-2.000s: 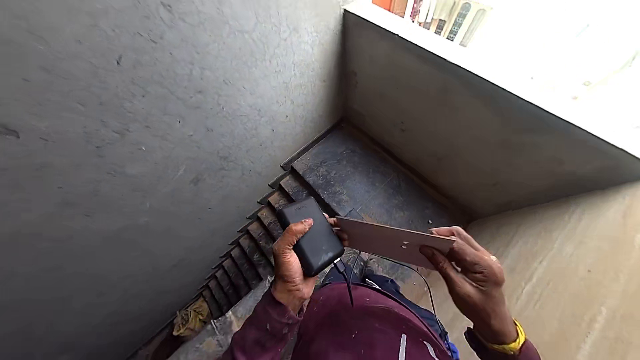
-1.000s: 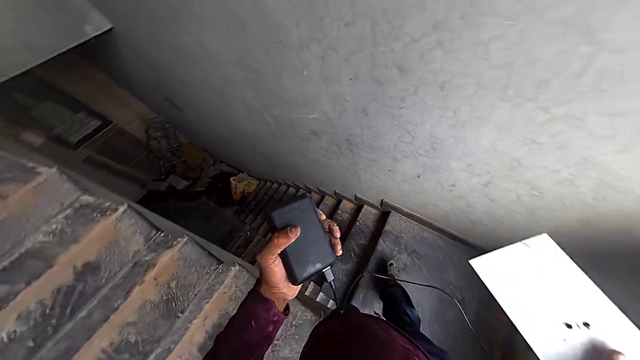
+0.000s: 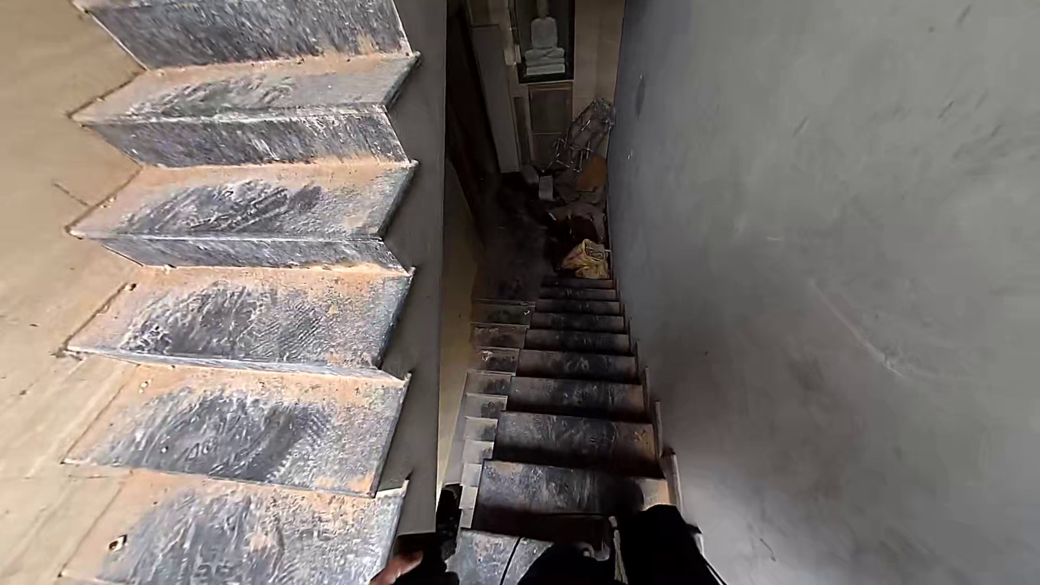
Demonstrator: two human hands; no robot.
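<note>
Only a small part of my left hand [image 3: 396, 568] shows at the bottom edge of the view, left of centre, by the lower end of the grey stair side wall. Dark shapes [image 3: 445, 520] lie right beside it, too dim to name, so its grip cannot be made out. My right hand is out of view. A thin black cable [image 3: 510, 561] curves near the bottom, over the steps. My dark-clothed legs [image 3: 654, 536] show at the bottom centre, above the stairs.
A narrow flight of dark stone steps [image 3: 581, 394] descends ahead between walls. Dusty steps [image 3: 244, 317] rise at left. A grey plastered wall [image 3: 829, 244] stands at right. At the bottom lie a yellow sack [image 3: 587, 258] and rubble; a framed white statue picture [image 3: 544, 41] is beyond.
The view has swung to face down the stairs. The black power bank in my left hand and the white panel in my right, both seen earlier, are no longer clearly visible.
</note>
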